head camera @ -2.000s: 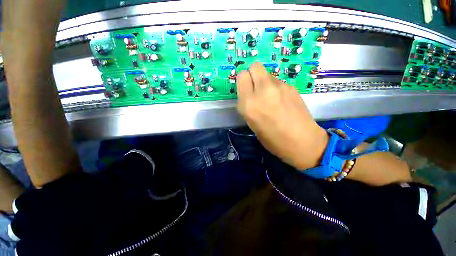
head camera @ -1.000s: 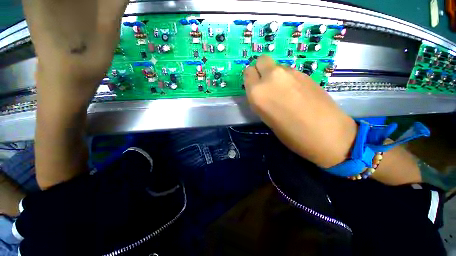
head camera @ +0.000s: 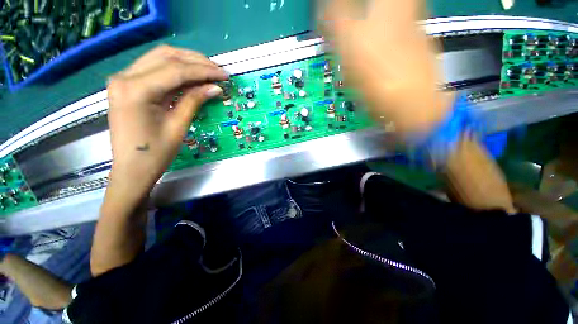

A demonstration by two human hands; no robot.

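The green circuit board (head camera: 260,101) lies across the conveyor rails in front of me, with groups of small parts on it. My left hand (head camera: 161,107) is over the board's left end. Its thumb and forefinger are nearly together above the board; whether a part is between them cannot be told. My right hand (head camera: 386,69) is blurred over the board's right end and reaches past the far rail. Its fingers are cut off by the top edge, so its grip cannot be seen.
A blue parts bin (head camera: 120,37) with dark green cylinders is at the upper left. More boards lie at the right (head camera: 539,60) and far left (head camera: 14,186). The metal rail (head camera: 279,166) runs along the near side. Another person's arm (head camera: 38,285) is at the lower left.
My left hand has come into view, down over the board's left end. My right hand has moved up and right, away from the board's middle. The view has shifted, showing the blue bin.
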